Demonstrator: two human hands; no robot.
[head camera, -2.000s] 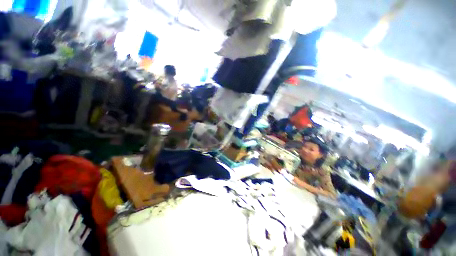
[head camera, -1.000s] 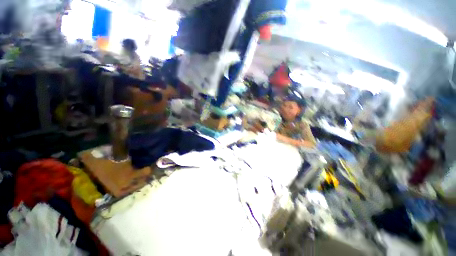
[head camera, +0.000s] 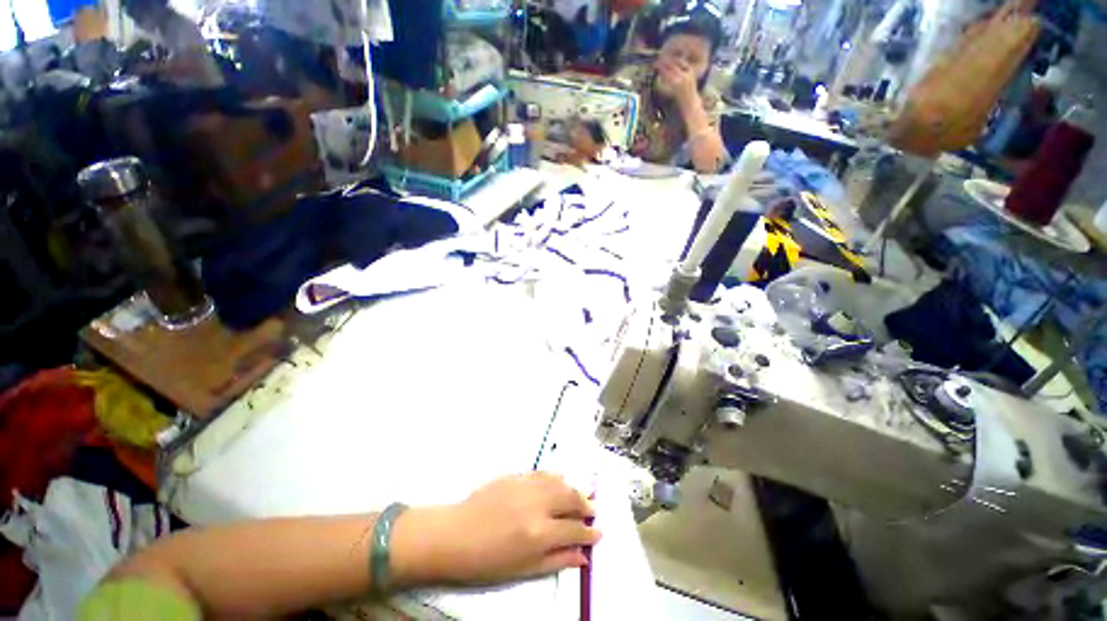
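My left hand (head camera: 516, 530), with a green bangle on the wrist, lies flat with fingers together on a white strip with a dark red line (head camera: 586, 594). The strip lies on the table just left of the sewing machine's needle area (head camera: 643, 467). The cream-grey machine head (head camera: 838, 425) stands to the right of my hand. Sewn white pieces with dark lines (head camera: 583, 243) lie beyond the needle. My right hand is not in view.
A navy fabric piece (head camera: 328, 243) and a flask (head camera: 146, 243) on a wooden board (head camera: 182, 364) are at left. White striped pieces (head camera: 73, 546) lie at lower left by red and yellow cloth (head camera: 55, 425). A person (head camera: 680, 97) sits opposite. A dark red thread cone (head camera: 1050, 170) stands right.
The view has turned down and right onto the machine. My left hand has come into view on the striped strip. The person opposite now has a hand at the face.
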